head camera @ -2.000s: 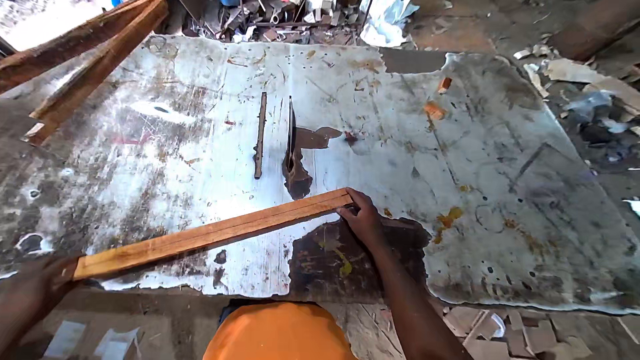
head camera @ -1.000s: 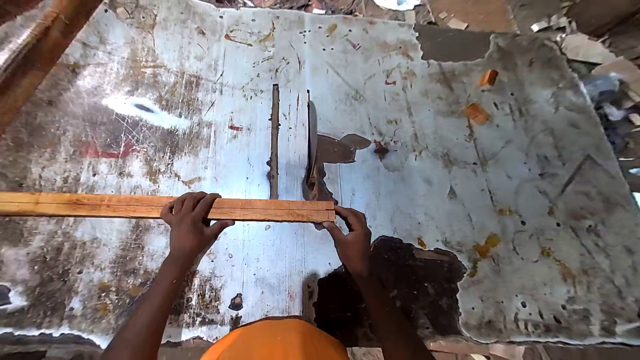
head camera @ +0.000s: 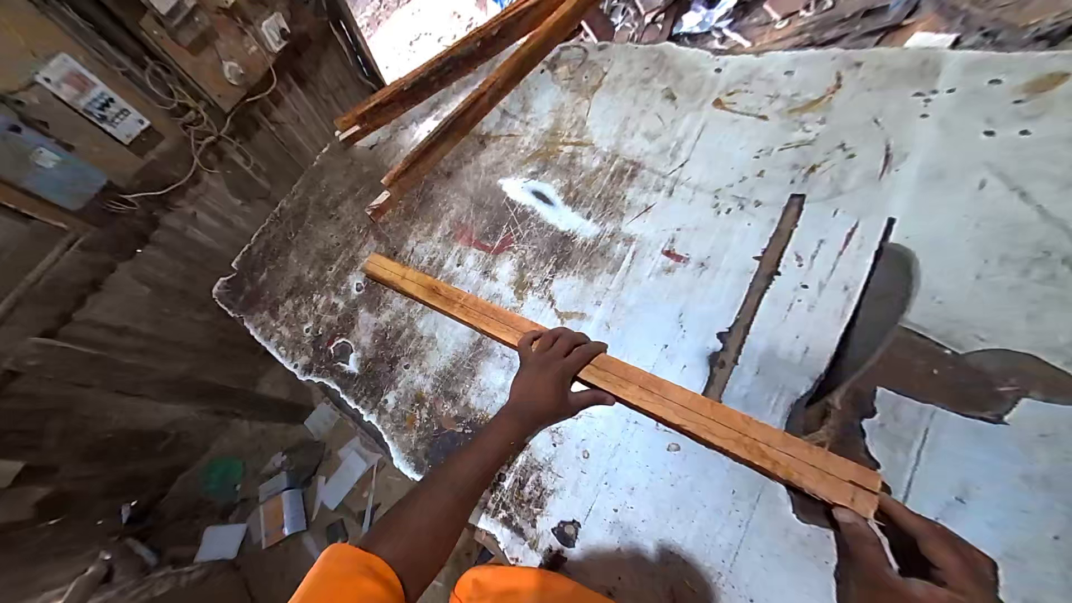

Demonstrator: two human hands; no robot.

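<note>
A long wooden strip (head camera: 670, 402) with a dark line along its length lies slantwise over a worn, pale sheet-covered table (head camera: 636, 486). Around its middle, my left hand (head camera: 557, 377) rests with fingers over the far edge and the thumb on the near side. At the strip's right end my right hand (head camera: 921, 548) pinches the tip between thumb and fingers. Just beyond the strip, a circular saw blade (head camera: 871, 327) stands up partly through a slot in the table, close to the right end. A narrow dark slot (head camera: 754, 297) runs left of the blade.
Two rough wooden boards (head camera: 486, 109) lie over the table's far left corner. A wooden wall (head camera: 167, 318) with loose cables (head camera: 201, 142) and electrical fittings is at the left. Scraps (head camera: 283, 515) litter the floor below the table's ragged left edge. More debris lies beyond the far edge.
My left hand has gone from the strip's left end to its middle, between the first and second frames. The view has swung left, bringing the wall into sight.
</note>
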